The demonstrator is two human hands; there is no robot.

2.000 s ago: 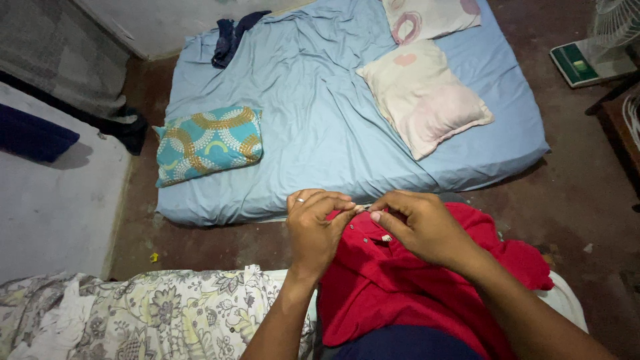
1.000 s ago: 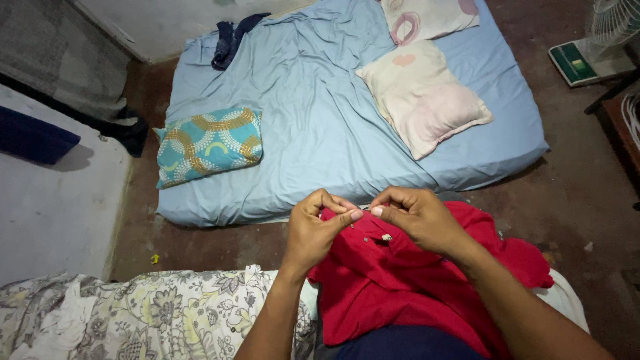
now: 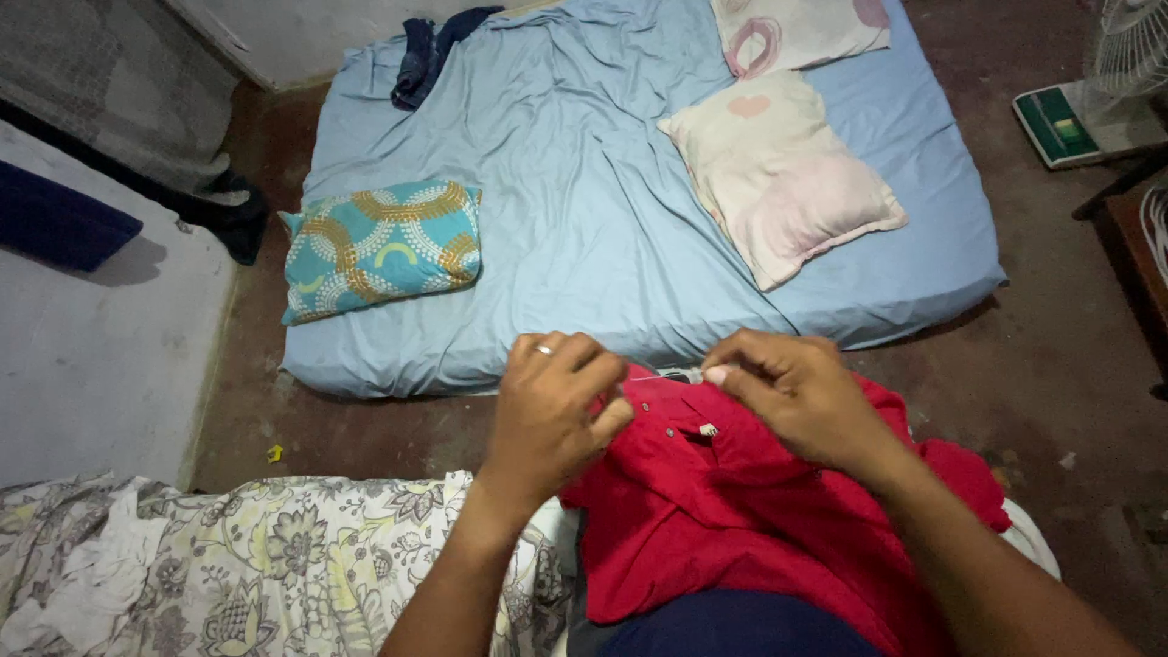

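Note:
A red cloth garment (image 3: 730, 520) with small metal snaps or buttons and a pale tag lies across my lap. Above its left part is my left hand (image 3: 561, 401), a ring on one finger, its fingers curled and slightly blurred; whether it holds anything does not show. My right hand (image 3: 789, 388) pinches the end of something thin between thumb and forefinger, over the garment's upper edge. A fine pale thread (image 3: 650, 378) runs between the two hands. What exactly sits in the right fingertips is too small to tell.
Ahead is a mattress with a blue sheet (image 3: 566, 219), bearing a teal patterned pillow (image 3: 383, 246), a pale pillow (image 3: 785, 173) and dark clothing (image 3: 424, 64). Floral fabric (image 3: 292, 557) lies at lower left. A white fan (image 3: 1131, 55) stands at upper right.
My hands were close together, fingertips nearly meeting; now they are apart, the left moved leftward with its back turned more to view. The garment remains on my lap.

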